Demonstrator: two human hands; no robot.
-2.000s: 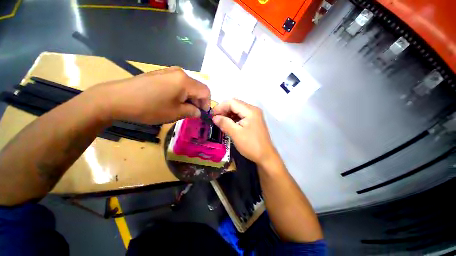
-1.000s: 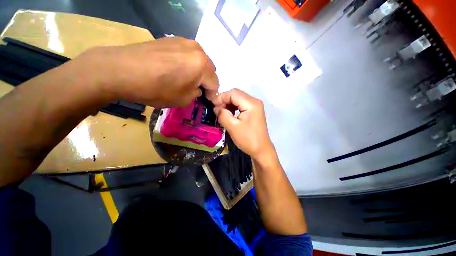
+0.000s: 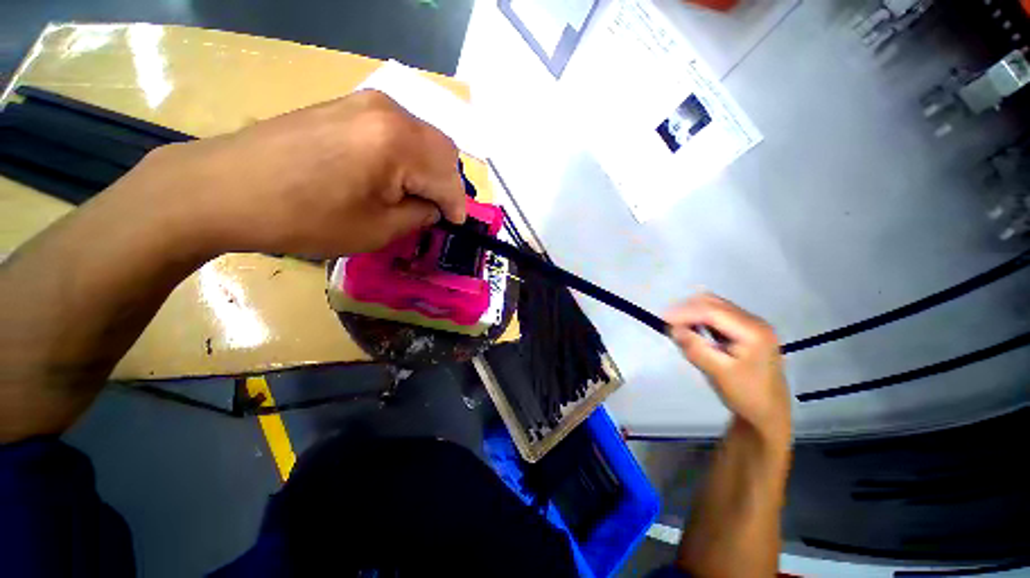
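The pink fixture sits on its pale base on the dark round stand at the table's end. A thin black strip runs taut from the fixture's dark recess down to the right. My left hand is over the fixture, thumb and finger closed on the strip's end there; the fingertips are partly hidden. My right hand grips the strip further along, to the right of the fixture, in front of the white machine panel.
Black strip bundles lie on the tan table. A strip tray full of black strips is below the fixture, over a blue bin. Metal hanging clips are at upper right. Two black strips cross the panel at right.
My right hand has moved away from the fixture, down and right, with the strip now stretched between the hands. My left hand stays at the fixture. More of the blue bin shows.
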